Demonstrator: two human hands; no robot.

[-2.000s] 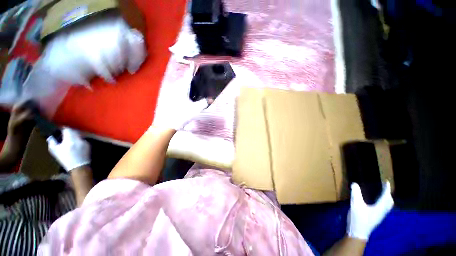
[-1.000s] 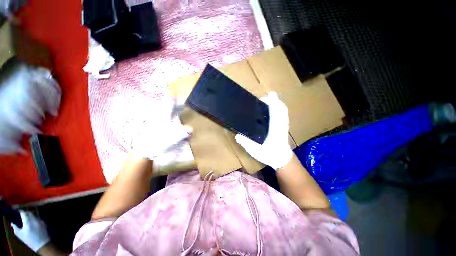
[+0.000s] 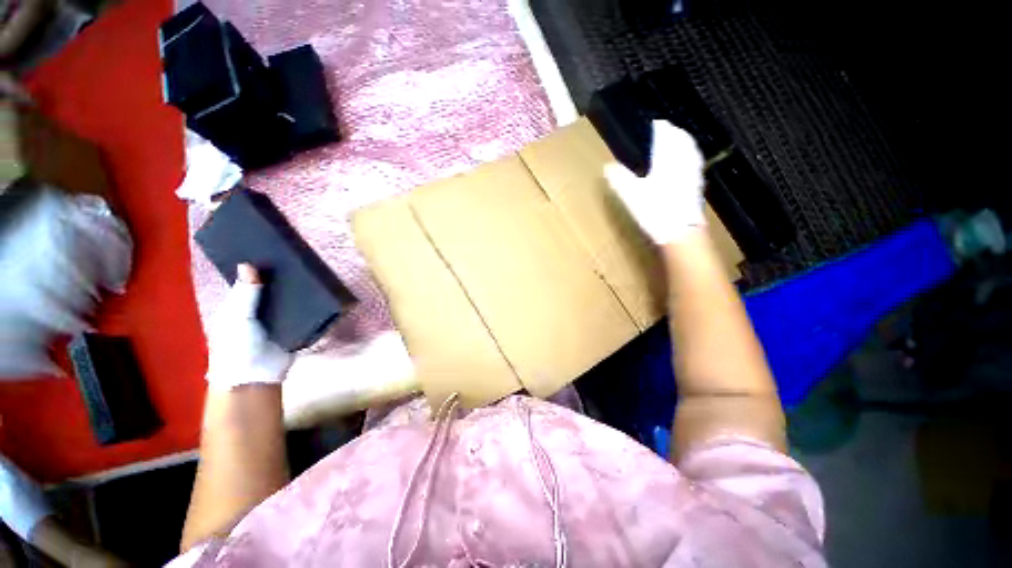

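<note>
My left hand (image 3: 242, 338), in a white glove, holds a black housing (image 3: 272, 266) over the pink padding, thumb on its upper face. My right hand (image 3: 666, 186), also gloved in white, is at a black housing (image 3: 625, 122) beside the conveyor, at the cardboard's far right corner. The glove covers part of that housing and its fingertips are hidden, so its grip cannot be made out. The flat tan cardboard (image 3: 499, 266) lies between my hands.
Stacked black housings (image 3: 222, 78) stand on the pink padding (image 3: 444, 67), beside white crumpled material (image 3: 208, 170). Another black housing (image 3: 114, 388) lies on the red table (image 3: 167, 266). The mesh conveyor (image 3: 777, 122) is at right, with a blue-wrapped edge (image 3: 854, 305). A neighbour's arm shows lower left.
A housing is now in my left hand at the left of the padding. My right hand has moved away from the cardboard's middle to the dark housings at the conveyor.
</note>
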